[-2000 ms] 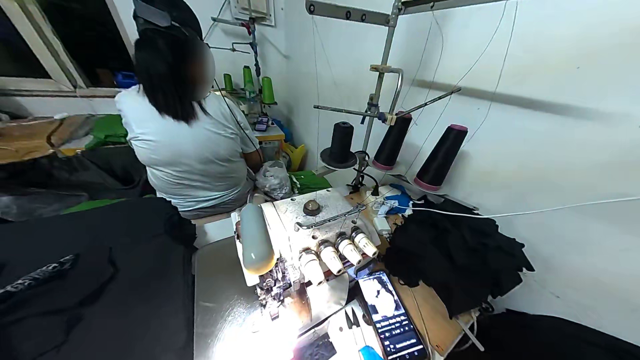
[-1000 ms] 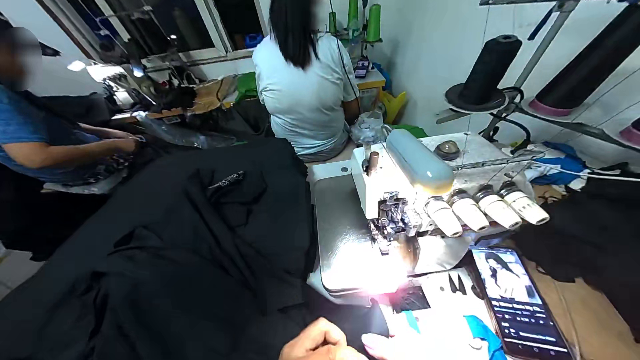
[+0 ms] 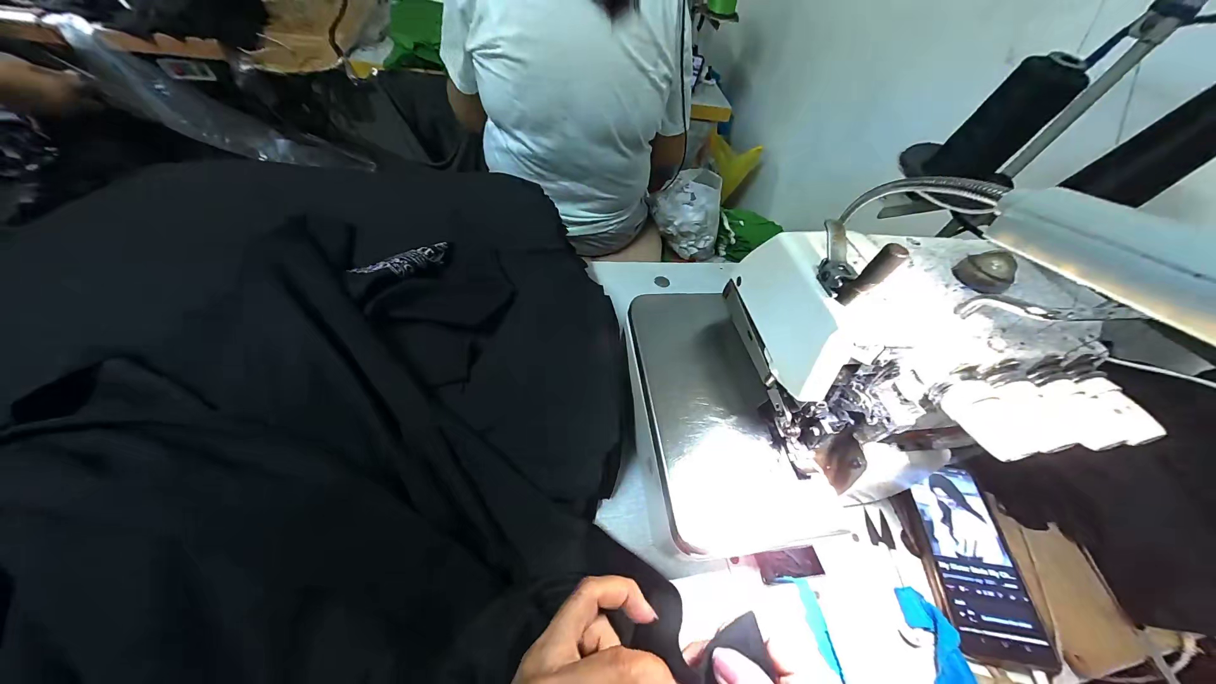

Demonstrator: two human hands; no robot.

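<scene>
Black fabric covers the left half of the view, a small pale print on part of it. At the bottom centre my left hand grips its edge between thumb and curled fingers. Just to the right, my right hand, partly cut off by the frame, pinches a small dark fold of cloth. Both hands are in front of an overlock sewing machine, whose metal plate is brightly lit. Nothing lies under the presser foot that I can make out in the glare.
A smartphone with a lit screen lies at right, beside thread snips and blue cloth scraps. Dark cloth hangs over the right side. Black thread cones stand behind. A seated person is ahead, another's arm at far left.
The view has swung left and down to the fabric and machine. My hands, not seen two seconds ago, are now at the bottom, holding the black cloth.
</scene>
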